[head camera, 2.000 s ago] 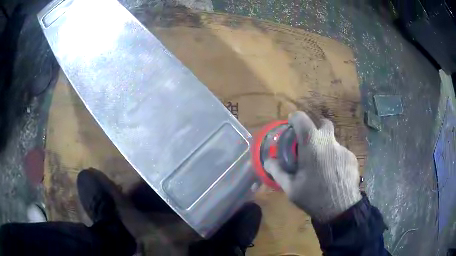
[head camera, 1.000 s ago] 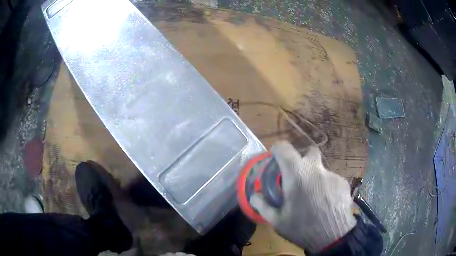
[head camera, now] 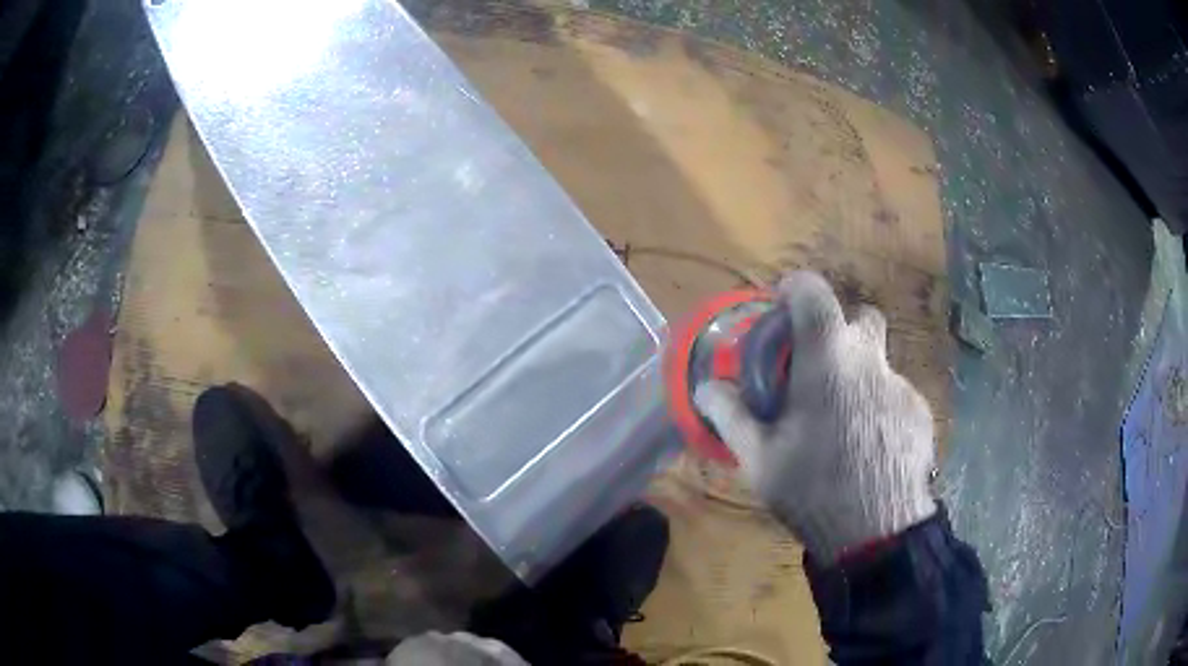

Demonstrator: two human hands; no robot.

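Note:
A long silver-grey sheet-metal housing [head camera: 417,221] lies diagonally from upper left to lower centre, with a pressed rectangle near its lower end. My right hand [head camera: 840,416], in an off-white knit glove, is closed on a sander [head camera: 743,364] with a dark body and red-orange rim. The sander is held at the housing's right edge by its lower end; whether it touches the metal is hard to tell. My left hand [head camera: 450,649], gloved, is cut off by the bottom edge below the housing's lower end; its fingers and any grip are hidden.
A stained cardboard sheet [head camera: 834,195] lies on the worn green floor. Small grey-green pads [head camera: 1015,290] lie to its right, a reddish disc [head camera: 86,366] to its left. My dark shoes [head camera: 239,455] are below the housing. Dark stacked shapes [head camera: 1120,78] stand at upper right.
The sander moved down along the housing's right edge, then back up with my right hand. My left hand has come slightly into view at the bottom. The housing's far end has shifted up, partly out of view.

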